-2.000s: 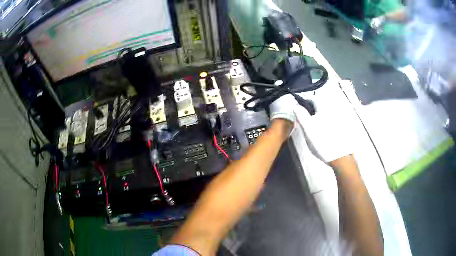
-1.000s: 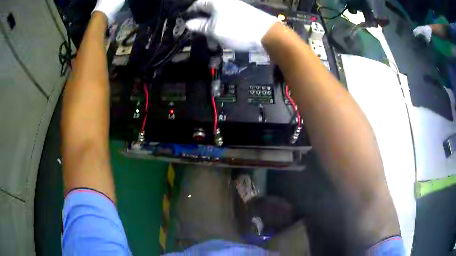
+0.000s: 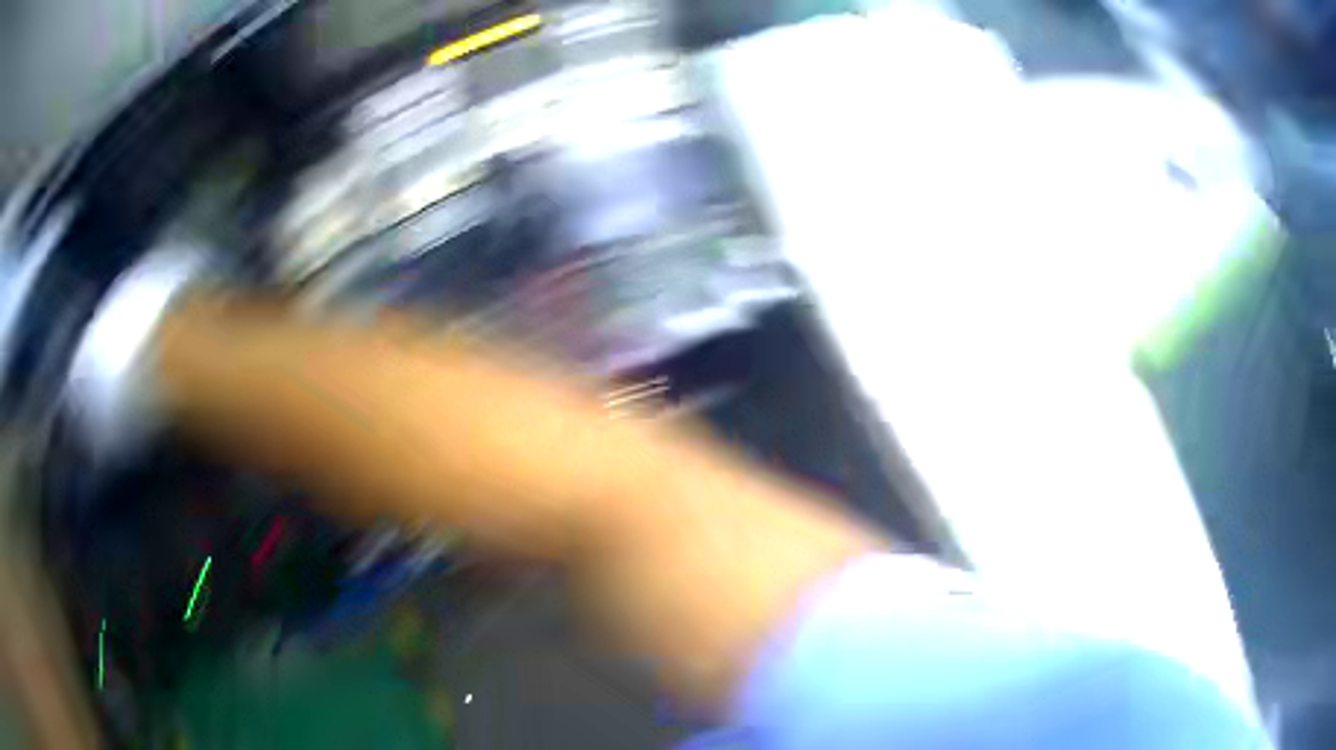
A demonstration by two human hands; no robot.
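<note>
The whole view is strongly motion-blurred. My right arm reaches from the bottom right across to the left. My right hand (image 3: 132, 344), in a white glove, is a smeared patch at the left edge of the test fixture (image 3: 484, 264); its fingers and anything in them cannot be made out. My left hand is not visible; a brownish strip at the bottom left edge may be part of the left arm. A row of pale sockets (image 3: 418, 147) smears across the fixture's top. Adapters and cords cannot be told apart.
A white-covered side surface (image 3: 952, 337) runs down the right of the fixture. A lime-green edge strip (image 3: 1209, 301) lies at its far right. Green floor (image 3: 315, 703) shows at the bottom left.
The view has swung and blurred. My right hand has gone from above the fixture's sockets to its left side. My left hand, earlier at the fixture's upper left, is no longer visible.
</note>
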